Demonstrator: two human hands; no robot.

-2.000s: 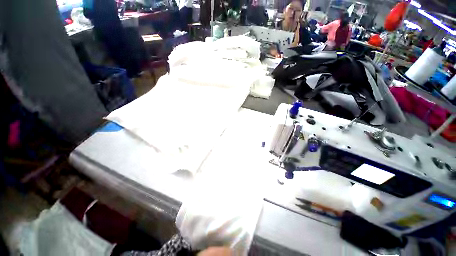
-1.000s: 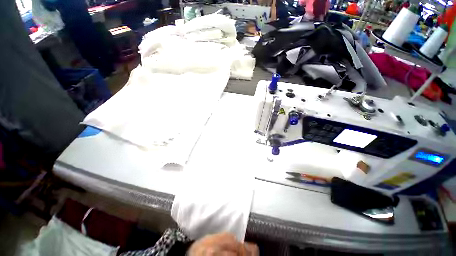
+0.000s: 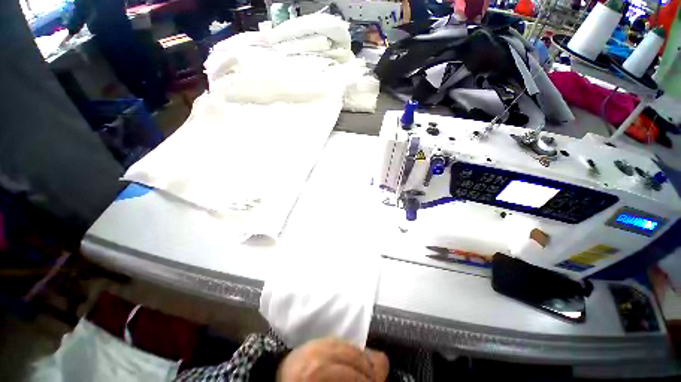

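Note:
A white cut piece lies from the needle area over the table's front edge and hangs down to my hands. My left hand is at the bottom edge, fingers curled at the cloth's lower end. Part of my right hand seems to show beside it; its fingers are mostly hidden and cut off by the frame. The white sewing machine stands right of the cloth with its screen lit. A layered heap of white panels lies at the back left, with one panel spread towards the front.
Snips and a black phone-like object lie on the machine bed. A black, grey and white fabric heap is behind the machine, with thread cones at right. White pieces lie on maroon cloth at lower left.
The view has tilted down and shifted right since the first frame. My hands have come further into view at the bottom. The white piece hangs over the edge much as before.

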